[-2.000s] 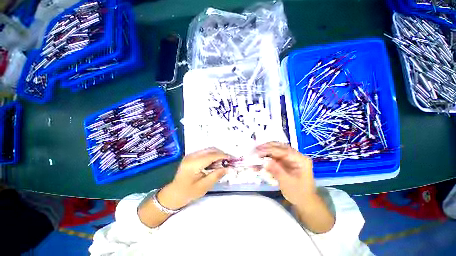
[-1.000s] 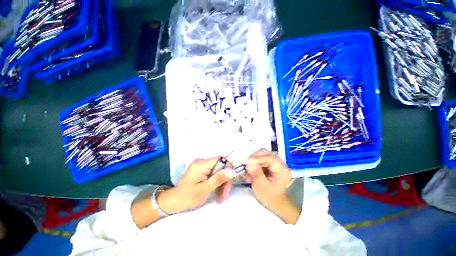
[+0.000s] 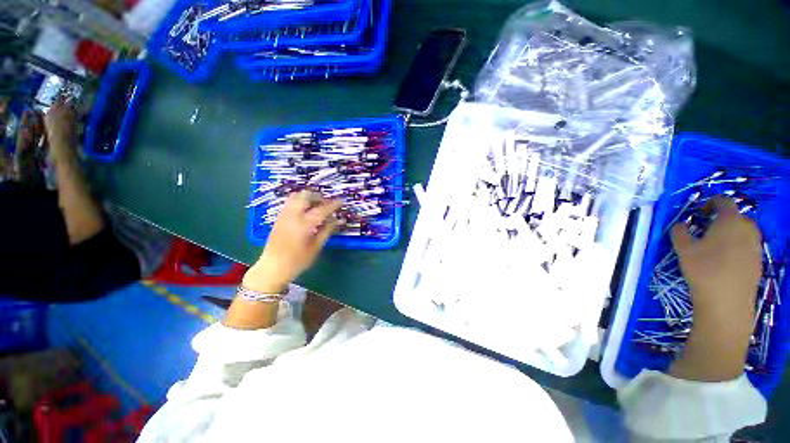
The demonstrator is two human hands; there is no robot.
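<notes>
My left hand (image 3: 303, 227) is over the near part of the left blue tray (image 3: 400, 186), its fingertips at the joined pieces (image 3: 346, 164), silver and dark red sticks piled densely. Whether it holds one cannot be told. My right hand (image 3: 717, 251) is inside the right blue tray (image 3: 702, 149), fingers down among thin rod pieces (image 3: 667, 294); its fingertips are partly hidden and its hold is unclear. Between them the white tray (image 3: 424, 251) holds small white parts (image 3: 520, 260) and small dark parts (image 3: 507, 203).
A clear plastic bag (image 3: 580, 73) of silver tubes lies over the white tray's far end. A smartphone (image 3: 430, 72) with a cord lies left of it. Stacked blue trays (image 3: 312, 62) stand at the back left, a narrow blue tray (image 3: 137, 91) further left. Another person's arm (image 3: 74, 186) is at far left.
The view has turned left. My hands were together over the white tray's near end; they have parted, the left to the left blue tray, the right into the right blue tray.
</notes>
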